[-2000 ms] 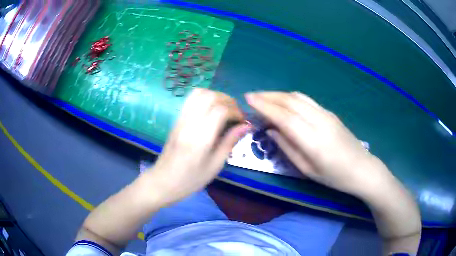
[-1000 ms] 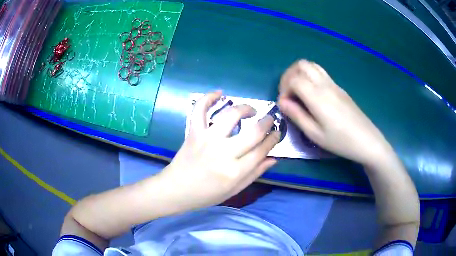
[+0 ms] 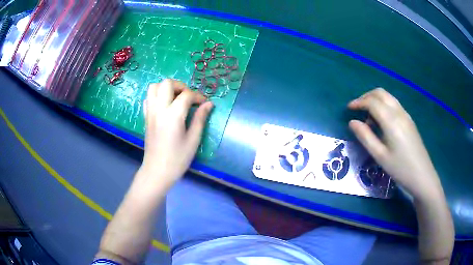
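Note:
A silver three-hole metal panel lies flat on the dark-green surface in front of me, with dark spoke-like shapes in its round cutouts. My left hand is over the green mat at the lower edge of the loose red rings; its thumb and forefinger are close to a ring, and I cannot tell if they hold one. My right hand is above the panel's right end and partly hides it. Its thumb and fingers are apart with nothing seen between them.
A tight clump of small red parts lies on the mat's left part. A stack of clear trays with red strips stands at the left end. Blue lines run along the surface. A yellow line marks the grey floor.
My left hand has left the panel and moved left to the rings. My right hand has moved right and its fingers have opened. The panel's three cutouts are now largely uncovered.

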